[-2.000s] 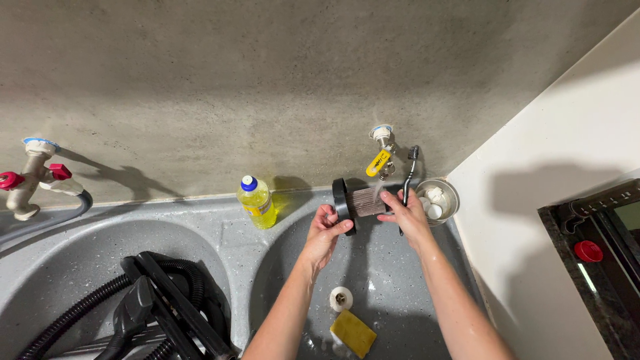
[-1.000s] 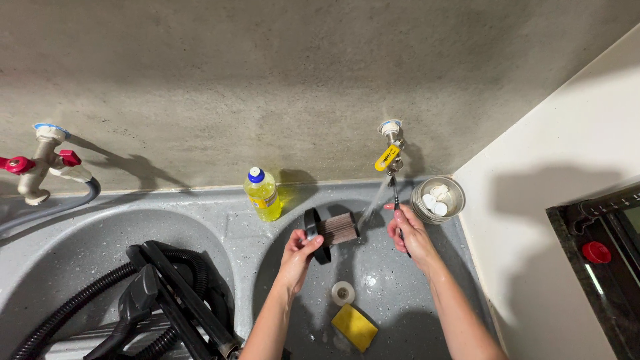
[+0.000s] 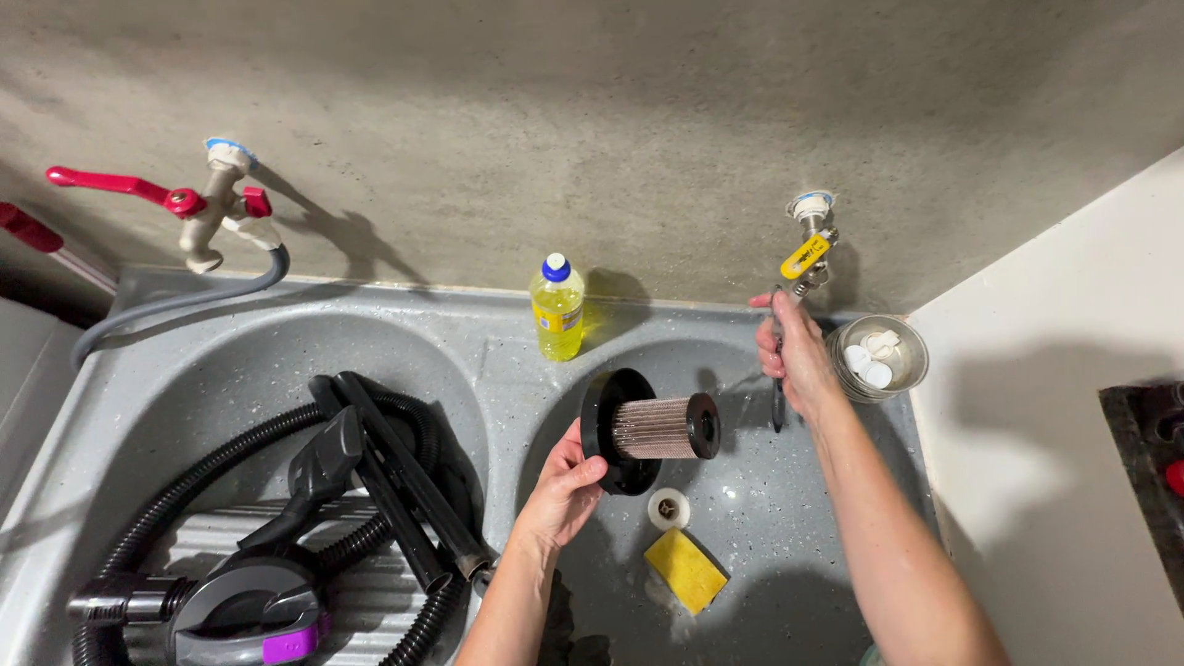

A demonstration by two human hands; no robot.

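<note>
My left hand (image 3: pixel 566 486) grips the black rim of a pleated vacuum cleaner filter (image 3: pixel 655 428), held on its side over the right basin, its round end cap facing right. My right hand (image 3: pixel 794 356) is closed around a thin black-handled tool (image 3: pixel 778 370), probably a brush, held upright just below the metal tap (image 3: pixel 810 254) with the yellow lever. Its working end is hard to make out. Beneath the filter, a yellow sponge (image 3: pixel 686 570) lies on the basin floor beside the white drain fitting (image 3: pixel 668 509).
A bottle of yellow liquid (image 3: pixel 558 310) stands on the ledge, and a round container (image 3: pixel 881 359) with white pieces sits right of the tap. Black vacuum hose (image 3: pixel 222 444), tubes and a vacuum body (image 3: pixel 245 601) fill the left basin. A red-levered tap (image 3: pixel 213 208) is on the wall.
The tool has moved from beside the filter to beneath the tap with my right hand. The filter, still in my left hand, is now farther from the tap.
</note>
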